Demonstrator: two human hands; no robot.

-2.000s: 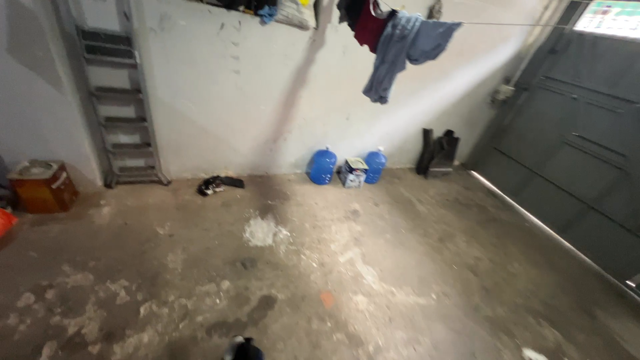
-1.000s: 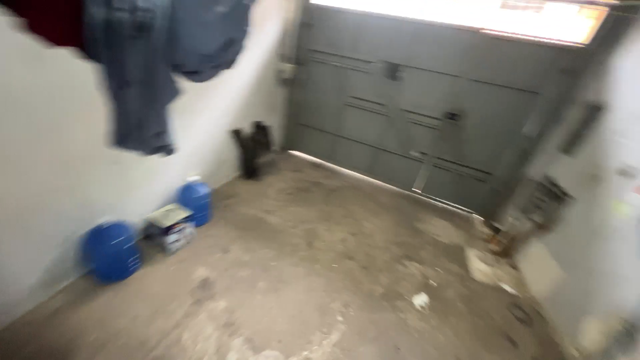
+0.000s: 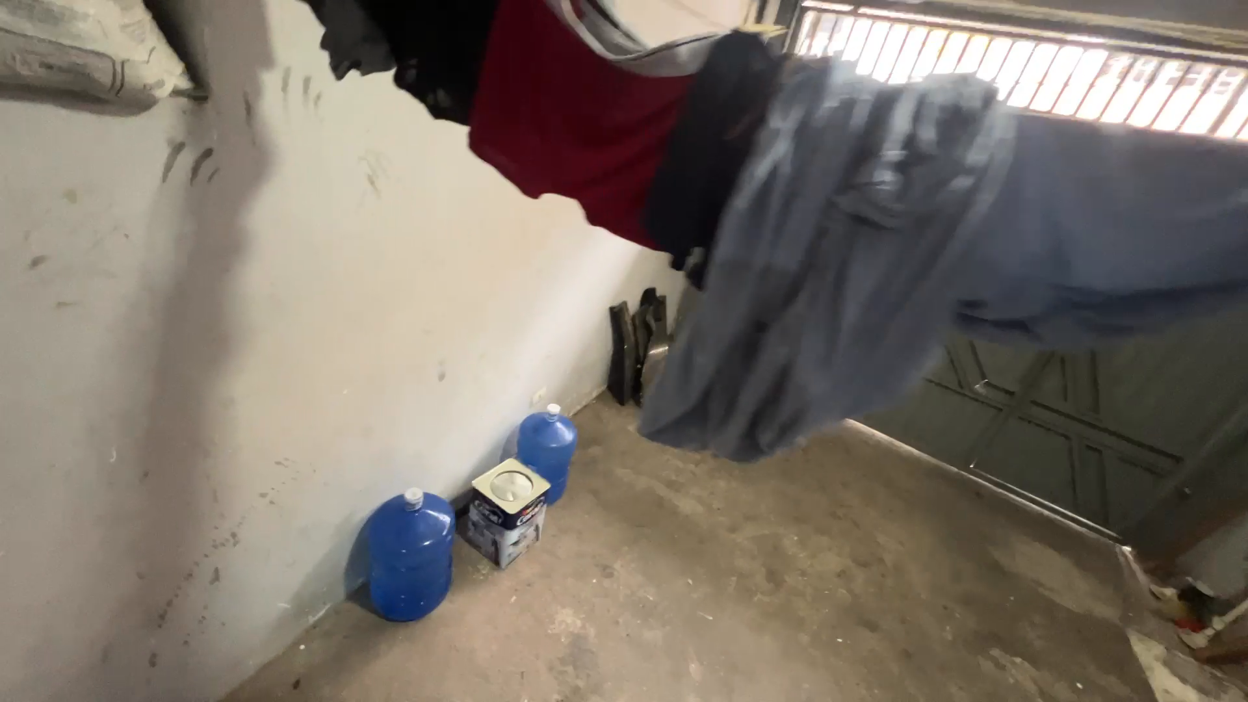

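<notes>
Neither my left hand nor my right hand shows in the head view. Across the upper part hang several garments: a dark red cloth garment (image 3: pixel 585 127), a black one (image 3: pixel 712 146) beside it, grey-blue trousers (image 3: pixel 829 263) hanging lowest, and a blue-grey garment (image 3: pixel 1111 214) at the right. On the floor by the wall stand two blue water jugs, the nearer one (image 3: pixel 411 556) at the left and the farther one (image 3: pixel 548 448) behind. Between them is a square metal can (image 3: pixel 507 507) with a pale lid.
A pale wall (image 3: pixel 390 312) runs along the left. Dark flat pieces (image 3: pixel 624 351) lean on it near the corner. A grey metal gate (image 3: pixel 1063 419) closes the far side, under a barred opening (image 3: pixel 1033 73). Some clutter (image 3: pixel 1199 614) lies at the right edge. A whitish sack (image 3: pixel 78 49) is at upper left.
The view has swung widely and now lies closer to the hanging clothes, which cover part of the gate. The jugs and the can stand by the wall as before.
</notes>
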